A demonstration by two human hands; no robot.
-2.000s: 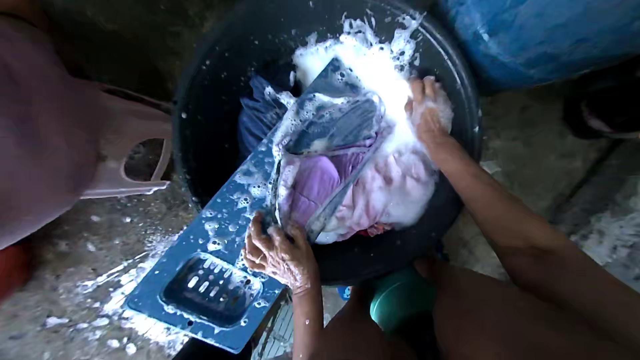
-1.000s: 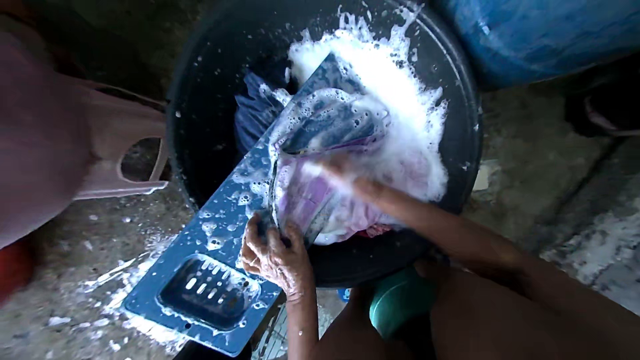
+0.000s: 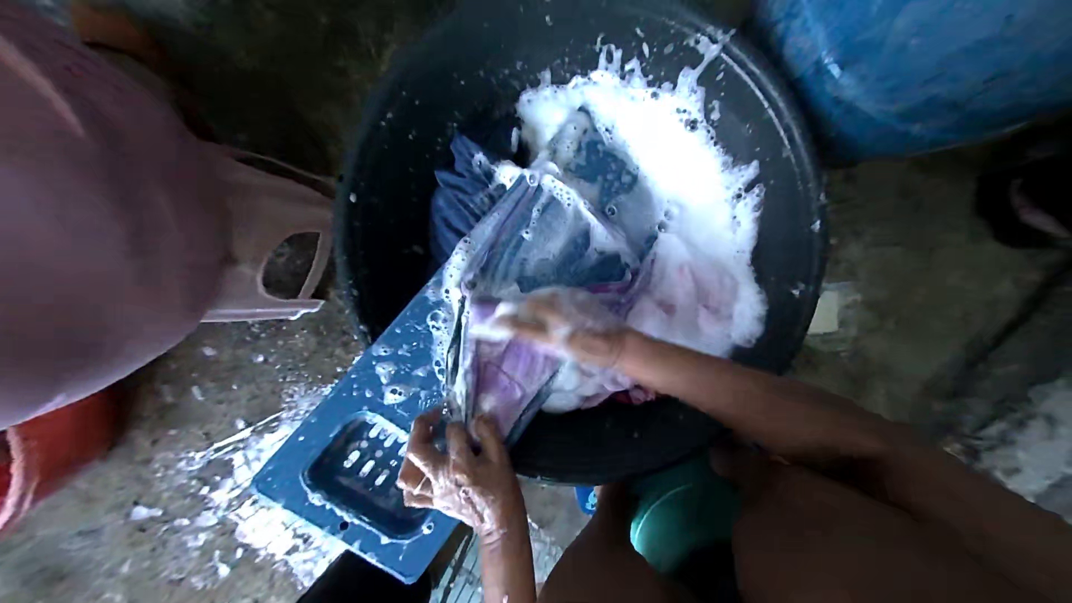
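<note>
A blue plastic washboard with a slotted soap tray lies slanted across a round black tub. Over the board is spread a wet, soapy garment, purple and sheer dark. My left hand grips the garment's near edge against the board, just above the soap tray. My right hand, foamy and slightly blurred, presses on the garment with its fingers pointing left; whether it grips any cloth is hidden. Thick white suds and soapy pink cloth lie right of the board, dark blue cloth left of it.
A blue plastic drum stands at the upper right. A pink plastic stool with pinkish cloth over it is at the left, above a red item. Below the tub is a green container. Suds are spattered on the concrete floor.
My right hand has moved from the suds at the right onto the garment on the board. The garment's sheer dark part has shifted and spread. My left hand stays at the garment's near edge.
</note>
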